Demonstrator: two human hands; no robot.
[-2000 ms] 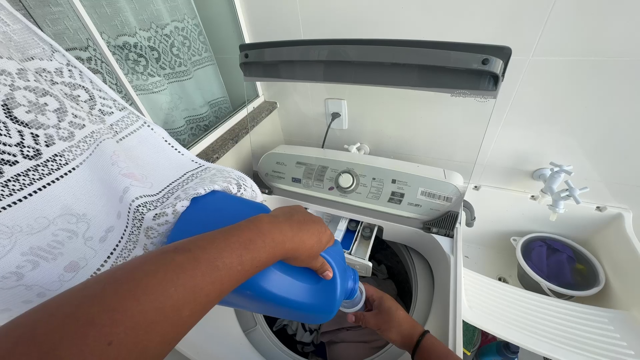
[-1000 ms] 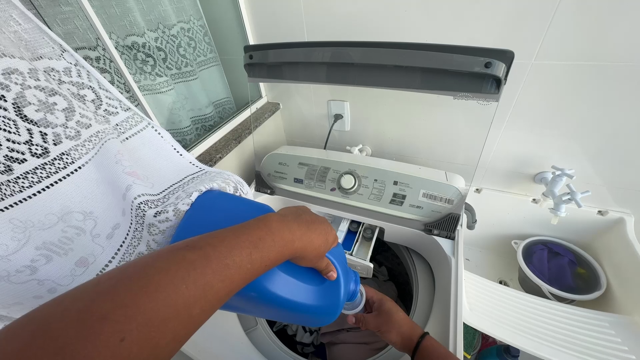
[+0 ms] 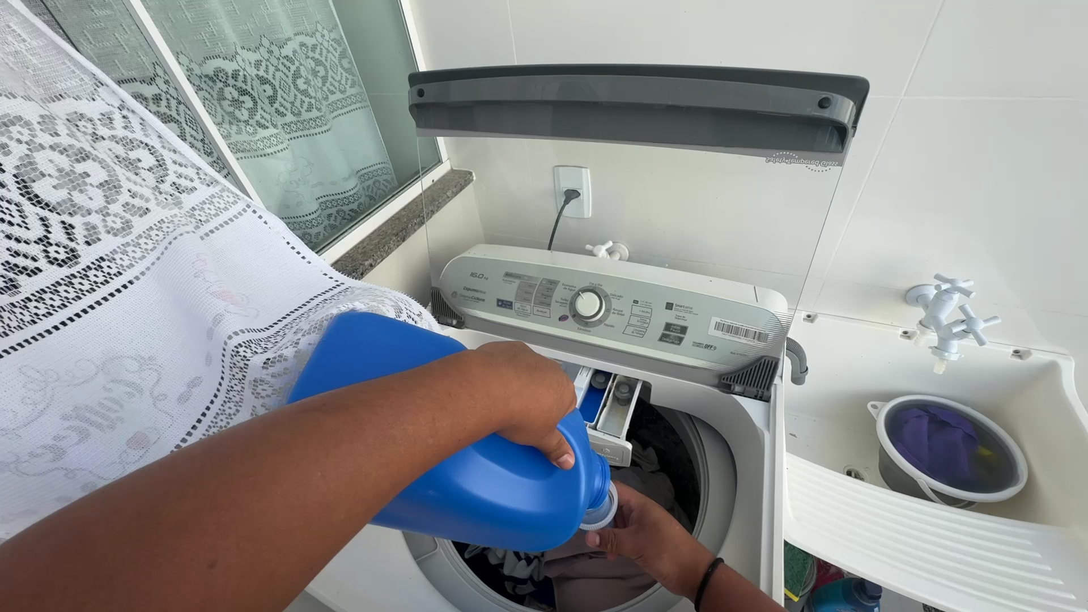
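My left hand (image 3: 531,404) grips a large blue plastic jug (image 3: 476,484), tilted with its mouth down to the right. At that mouth my right hand (image 3: 650,540) holds a small translucent cap (image 3: 602,510) between thumb and fingers. Whether liquid is flowing cannot be seen. Both hands are above the open drum of a top-load washing machine (image 3: 718,484), where clothes (image 3: 595,574) lie. The dispenser drawer (image 3: 612,425) is pulled out just behind the jug's neck. Behind it stands the control panel with its knob (image 3: 588,306).
The glass lid (image 3: 637,106) stands raised. White lace cloth (image 3: 170,340) hangs at the left, near my left arm. To the right is a laundry sink (image 3: 918,544) with a ribbed washboard, a white tap (image 3: 948,319) and a bucket (image 3: 952,450) of purple cloth in water. Bottles stand below.
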